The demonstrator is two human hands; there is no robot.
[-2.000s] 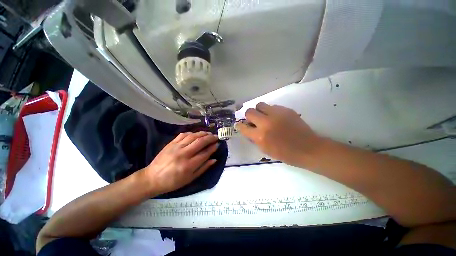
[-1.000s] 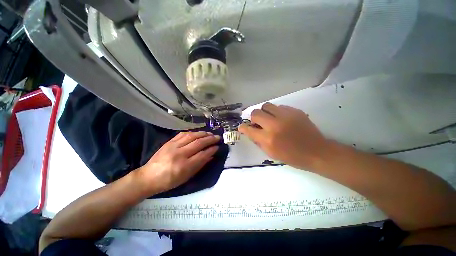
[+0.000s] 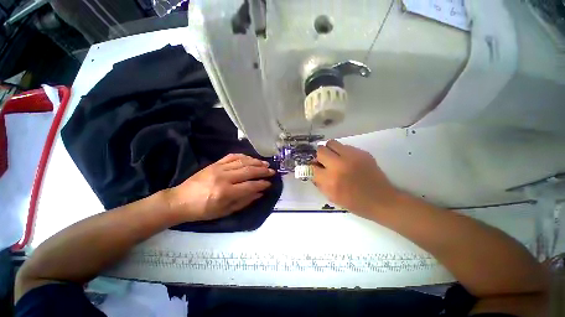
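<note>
The black garment piece (image 3: 155,136) lies on the white table, mostly left of the needle, with soft folds. My left hand (image 3: 229,189) lies flat on its right part, fingertips close to the presser foot (image 3: 287,160). My right hand (image 3: 350,176) is at the right side of the foot, fingers bent; its fingertips are beside the small cream ridged knob (image 3: 303,171). Whether the right fingers pinch anything is hidden. The cloth's edge at the needle is small and partly covered by the foot.
The off-white machine head (image 3: 384,68) with its cream tension dial (image 3: 326,104) stands above the hands. A red-rimmed basket (image 3: 46,155) with white cloth is at the left. A slim metal tool (image 3: 542,182) lies at the right. A printed ruler (image 3: 297,261) runs along the front edge.
The camera view has shifted, showing more of the black cloth behind the machine head. Both hands keep nearly the same places beside the presser foot.
</note>
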